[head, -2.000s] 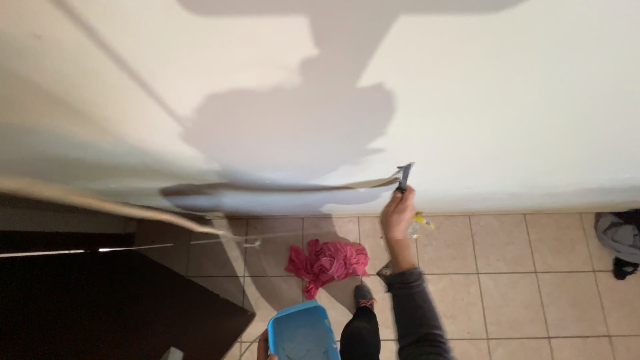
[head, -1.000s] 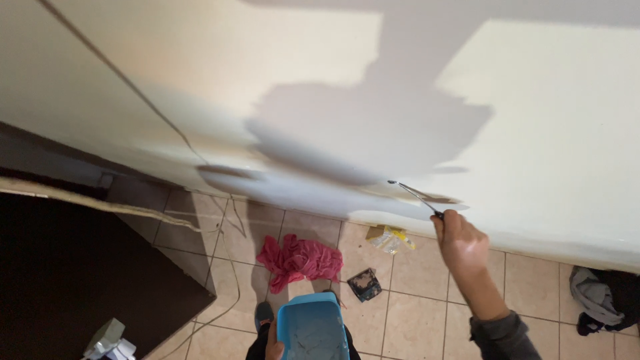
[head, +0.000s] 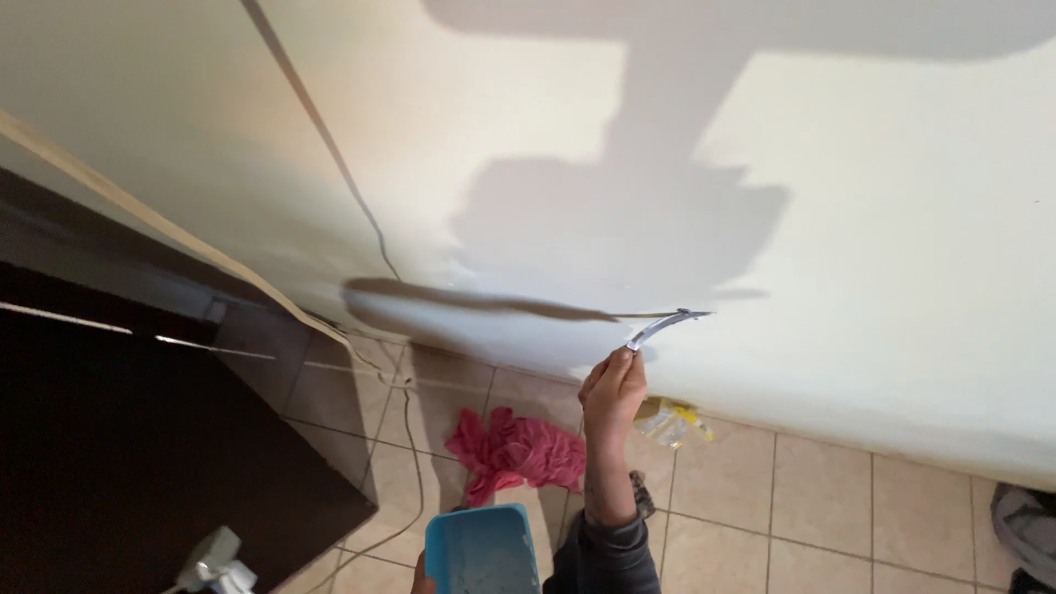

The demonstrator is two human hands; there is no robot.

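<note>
My right hand (head: pixel 615 394) grips the handle of a metal putty knife (head: pixel 657 327), whose bent-looking blade meets the pale wall (head: pixel 874 272). Its dark shadow stretches left along the wall. At the bottom edge, my left hand (head: pixel 423 577) holds a blue plastic container (head: pixel 481 544) by its left side; whitish residue coats the inside. Most of that hand is out of the frame or hidden by the container.
A crumpled pink cloth (head: pixel 528 450) lies on the tiled floor (head: pixel 726 487) by the wall. Near it are a clear and yellow plastic wrapper (head: pixel 675 422), a cable (head: pixel 419 478) and a dark piece of furniture (head: pixel 165 445). Grey fabric (head: pixel 1023 524) lies at the far right.
The putty knife has turned in my right hand: its blade pointed up and left one second ago and now points up and right. My left hand still holds the blue container.
</note>
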